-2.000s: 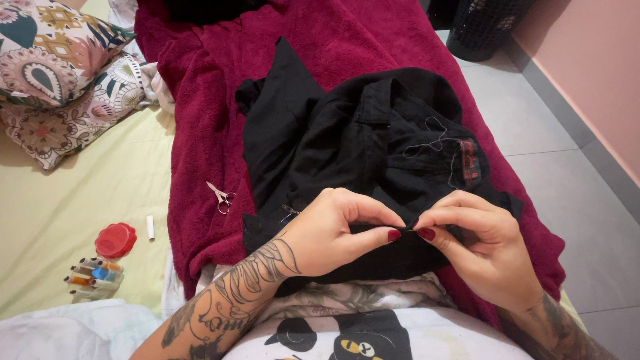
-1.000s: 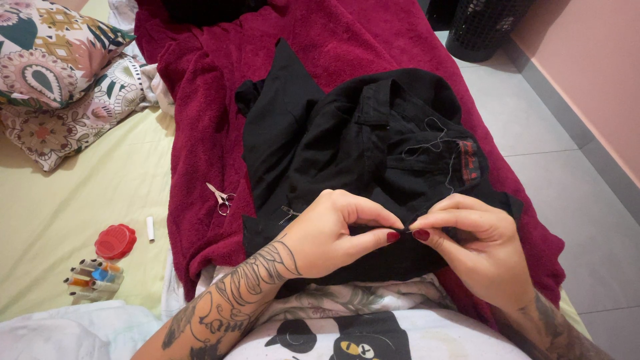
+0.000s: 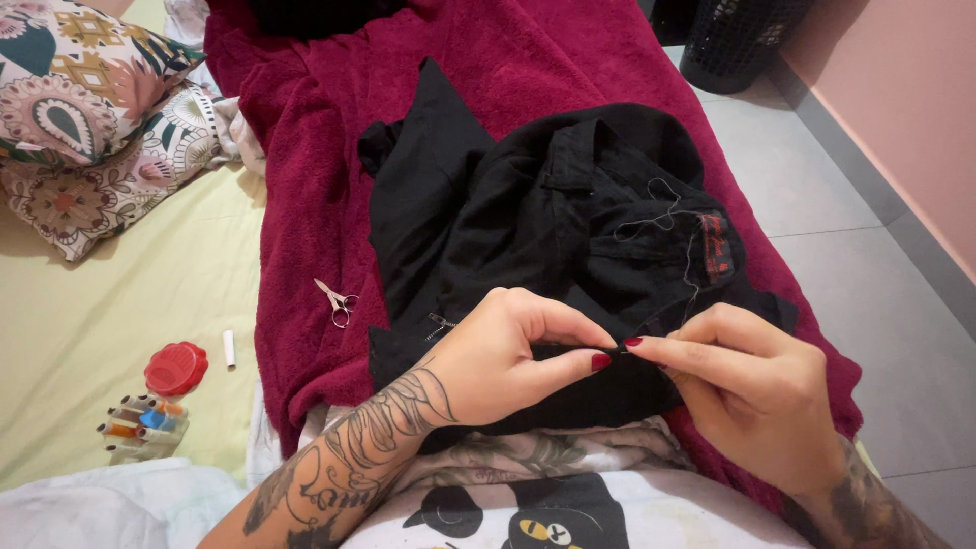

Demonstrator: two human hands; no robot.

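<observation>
A black garment (image 3: 518, 221) with a waistband, a zipper (image 3: 441, 326) and a sewn-in label (image 3: 715, 248) lies bunched over my lap. My left hand (image 3: 526, 354) pinches a fold of its black fabric between thumb and index finger. Close to its right, my right hand (image 3: 751, 381) has thumb and index finger together at the same fold, where a thin, shiny sliver like a needle shows at the fingertips. A loose grey thread (image 3: 648, 221) curls over the garment and runs down toward my right hand. Small scissors (image 3: 335, 303) lie to the left on the dark red towel (image 3: 313, 229).
On the pale yellow sheet (image 3: 206, 252) at left are a red scalloped case (image 3: 175, 368), a small white stick (image 3: 229, 348) and a group of thread spools (image 3: 145, 427). Patterned pillows (image 3: 91, 99) sit at upper left. A black basket (image 3: 740, 46) stands on the tiled floor (image 3: 823, 259).
The fingers of my right hand have shifted slightly at the fold, with the index finger now extended toward the left thumb. My left hand stays about where it was.
</observation>
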